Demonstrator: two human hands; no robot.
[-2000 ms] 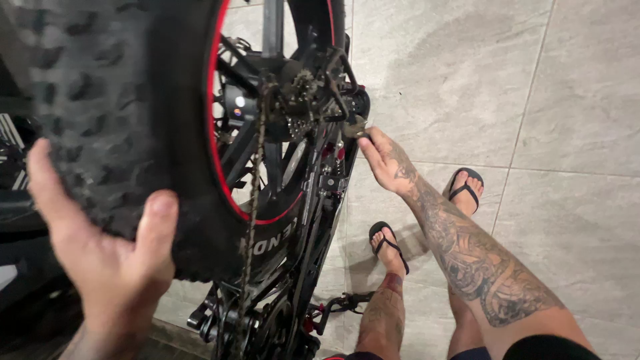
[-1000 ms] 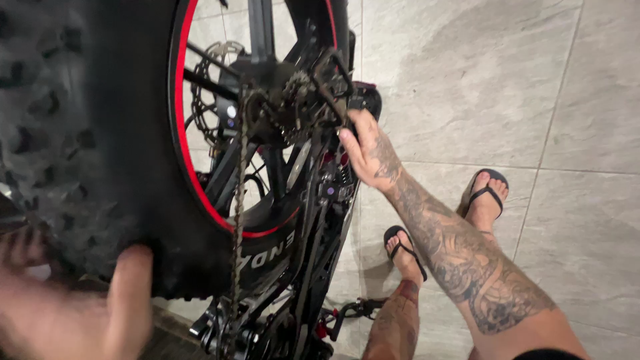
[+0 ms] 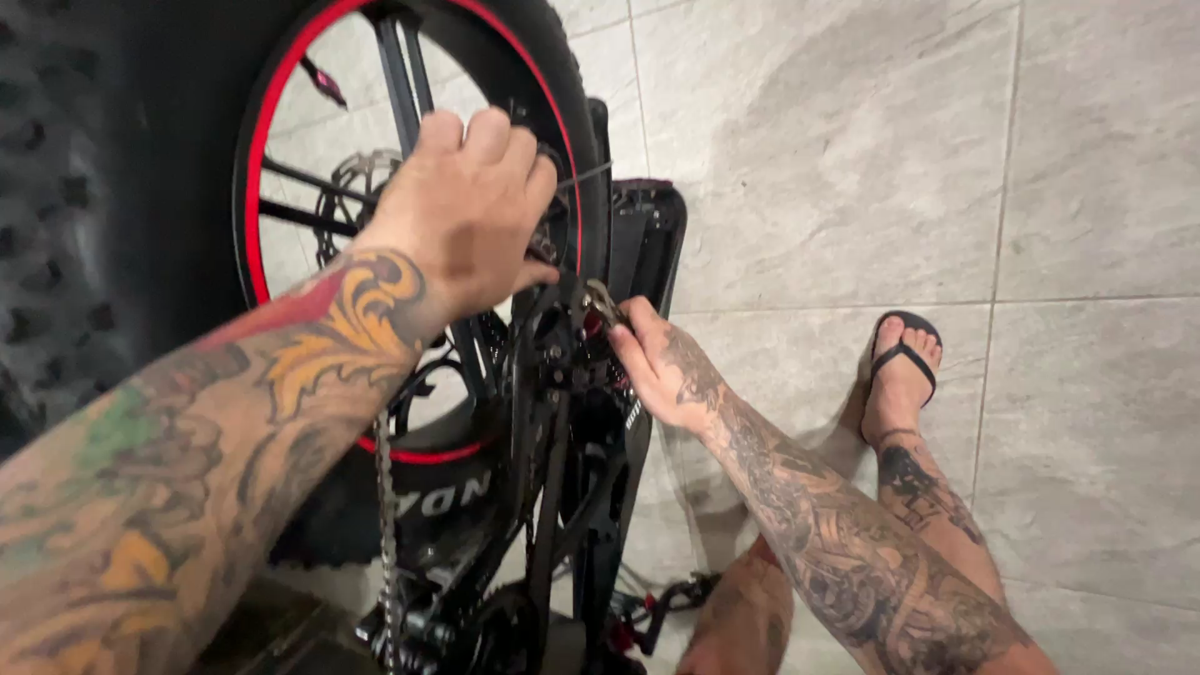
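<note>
A fat-tyre bicycle wheel (image 3: pixel 251 187) with a red-edged rim fills the left and centre of the head view. My left hand (image 3: pixel 469 206) is at its hub, back of the hand up, with fingers curled over parts that it hides. A brake disc (image 3: pixel 361 187) shows just left of it. My right hand (image 3: pixel 656 361) grips a metal part (image 3: pixel 605 305), apparently the rear derailleur, beside the black frame (image 3: pixel 553 375). The chain (image 3: pixel 386 525) hangs down at the lower left of the frame.
Grey floor tiles (image 3: pixel 844 187) lie to the right. My foot in a black flip-flop (image 3: pixel 905 361) stands there, with my other leg (image 3: pixel 745 609) below. Near that leg is a pedal (image 3: pixel 689 592). Dark bicycle parts (image 3: pixel 422 609) crowd the bottom centre.
My left hand has left the tyre's tread, where it was two seconds ago, and moved right to the hub. My right hand stays by the derailleur area.
</note>
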